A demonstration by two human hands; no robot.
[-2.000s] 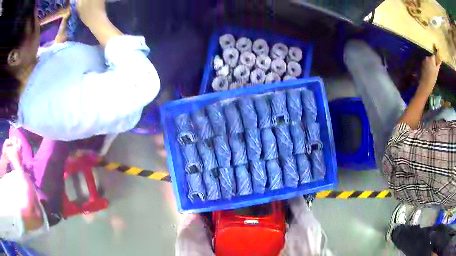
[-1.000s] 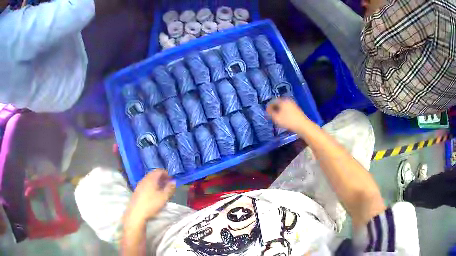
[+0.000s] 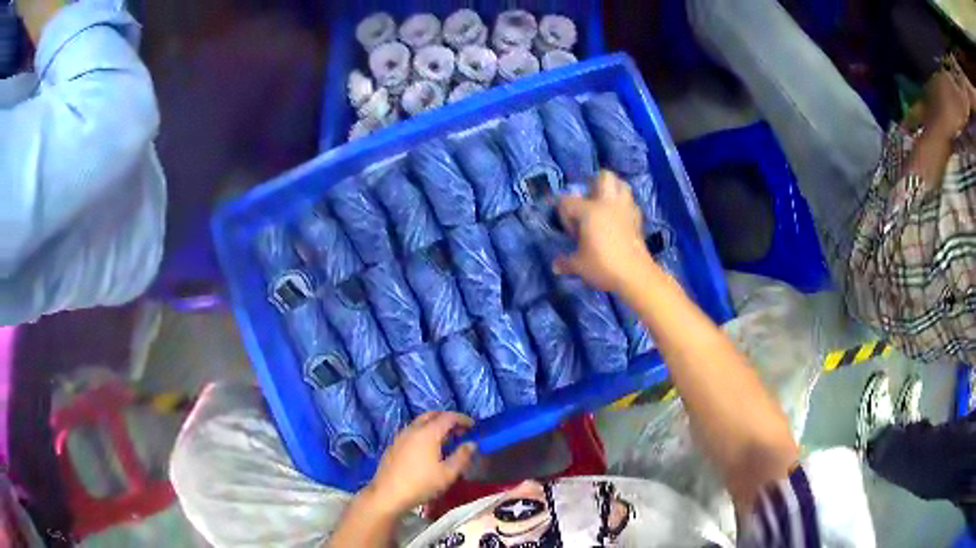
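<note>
A blue plastic crate (image 3: pixel 257 353) lies tilted over the wearer's knees. It holds rows of blue cylindrical pieces (image 3: pixel 474 268) lying on their sides, some with dark open ends. My right hand (image 3: pixel 608 236) is over the right part of the crate, fingers spread and curled at a blurred blue piece; whether it grips the piece is unclear. My left hand (image 3: pixel 423 460) is bare, at the crate's near rim, with fingers apart and nothing seen in it.
A second blue crate behind holds pale ring pieces (image 3: pixel 432 64). A red stool (image 3: pixel 578 444) shows under the near crate. Another red stool (image 3: pixel 102 460) stands left, a blue stool (image 3: pixel 797 214) right. People sit on both sides.
Since one second ago, my right hand has moved up and slightly inward over the pieces. My left hand has moved right along the near rim. Two seconds ago neither hand was in view.
</note>
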